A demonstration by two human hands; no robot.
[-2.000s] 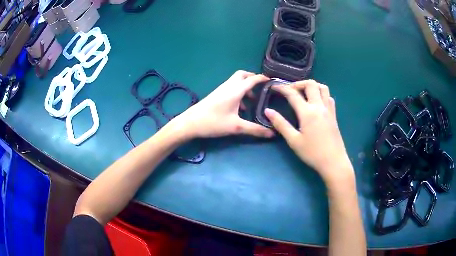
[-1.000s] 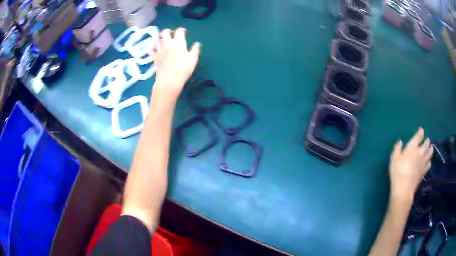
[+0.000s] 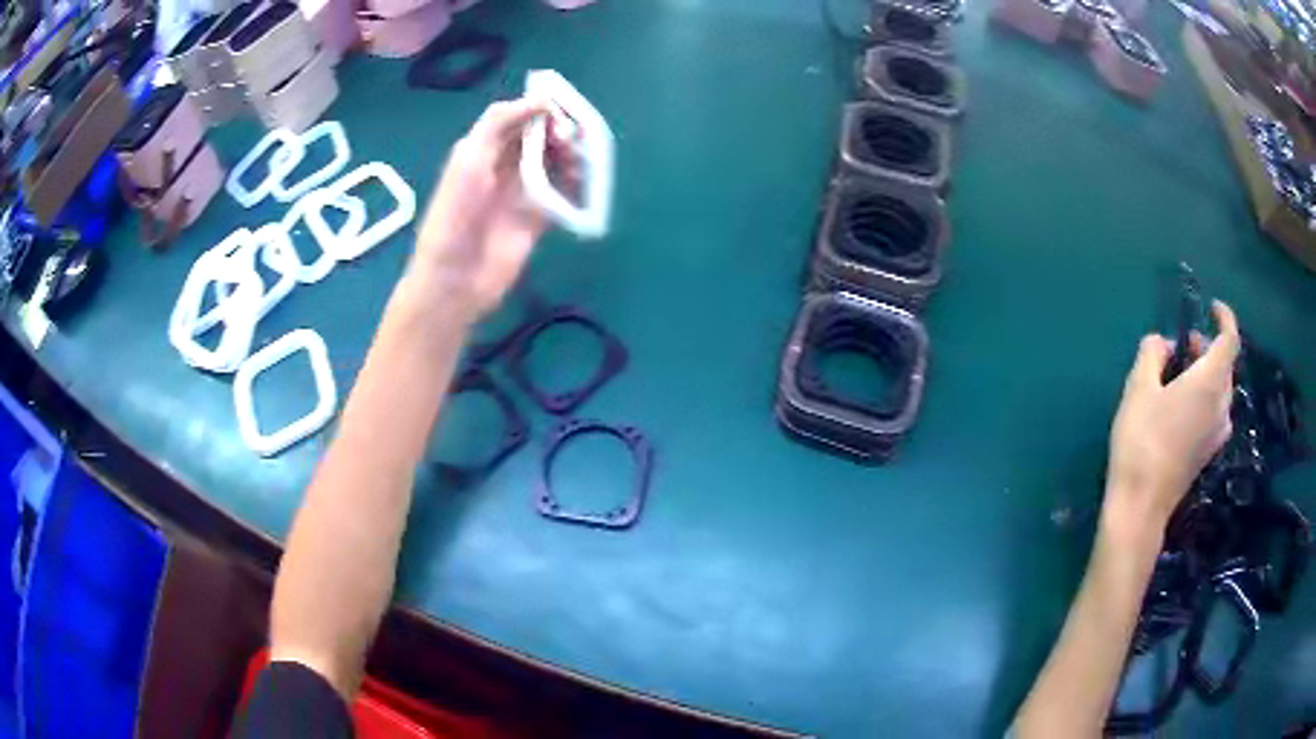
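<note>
My left hand (image 3: 484, 195) holds a white frame (image 3: 595, 173) raised and tilted above the bench, left of centre. My right hand (image 3: 1176, 419) grips a black outer frame (image 3: 1189, 311) seen nearly edge-on, above the tangled pile of black frames (image 3: 1227, 606) at the right. Loose white frames (image 3: 286, 390) lie at the left. Thin black inner plates (image 3: 595, 474) lie left of centre, partly hidden by my left forearm. Stacks of assembled frames (image 3: 854, 378) run in a row away from me, right of centre.
Pinkish housings (image 3: 296, 87) stand at the far left, others (image 3: 1126, 58) at the far right. A brown box of small metallic parts (image 3: 1277, 159) is at the right edge. A blue bin (image 3: 87, 606) and a red stool (image 3: 397, 715) are below the green bench (image 3: 751, 578).
My left hand has picked up a white frame and lifted it right. My right hand has taken a black frame from the pile. The earlier held assembly is no longer in my hands. The view has shifted.
</note>
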